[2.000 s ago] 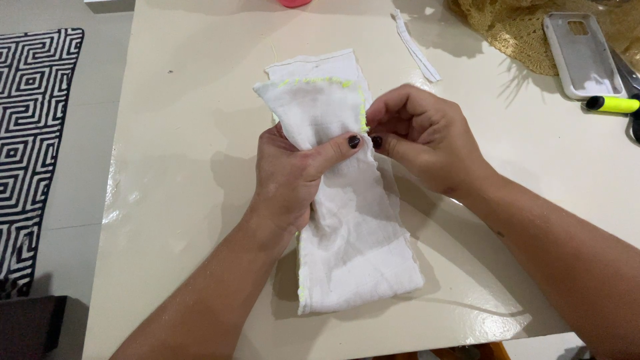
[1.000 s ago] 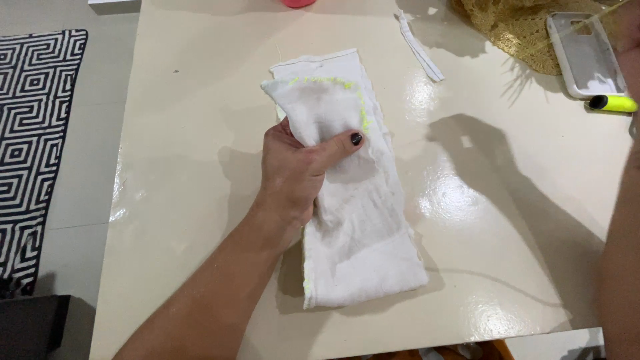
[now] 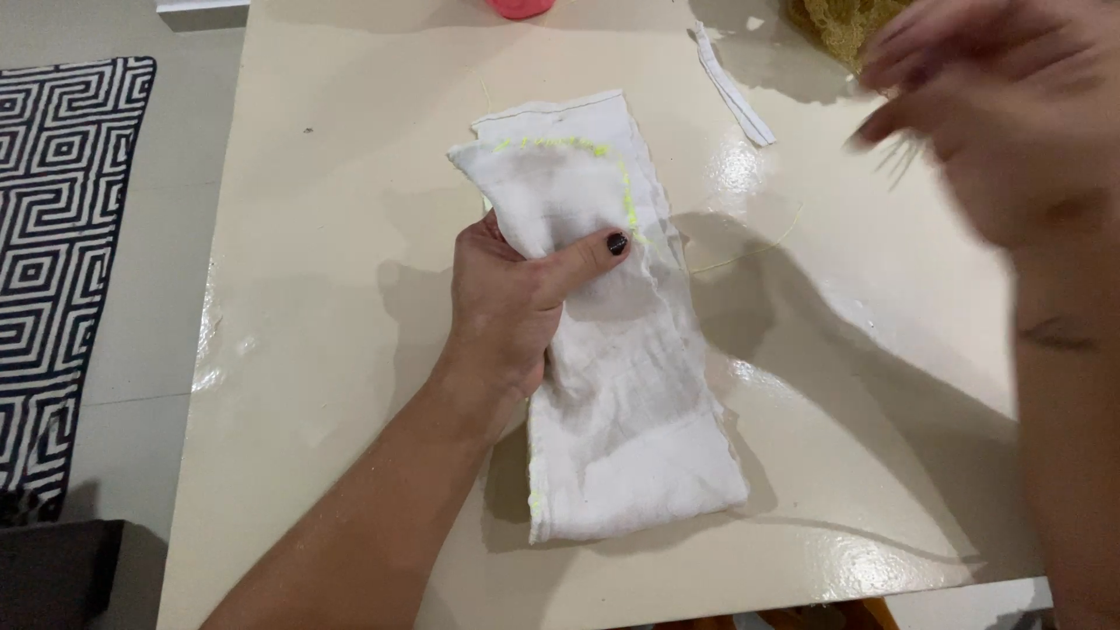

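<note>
A folded white cloth (image 3: pixel 612 376) with bright yellow stitches along its top and right edges lies in the middle of the view. My left hand (image 3: pixel 516 306) grips its left side, thumb with dark nail polish on top and fingers behind. A loose yellow thread (image 3: pixel 752 255) runs from the cloth's right edge and curves up to the right. My right hand (image 3: pixel 989 114) is raised at the upper right, apart from the cloth and blurred, with its fingertips drawn near each other. Whether it holds a needle cannot be made out.
The cloth is over a glossy cream table (image 3: pixel 350 262). A narrow white fabric strip (image 3: pixel 731 87) lies at the upper right, near gold lace fabric (image 3: pixel 831 31). A pink object (image 3: pixel 521 7) stands at the top edge. A black-and-white patterned rug (image 3: pixel 61 262) is on the floor at left.
My right hand was at the cloth's right edge two seconds ago, then swung out to the far right; now it shows at the upper right. My left hand keeps its grip on the cloth.
</note>
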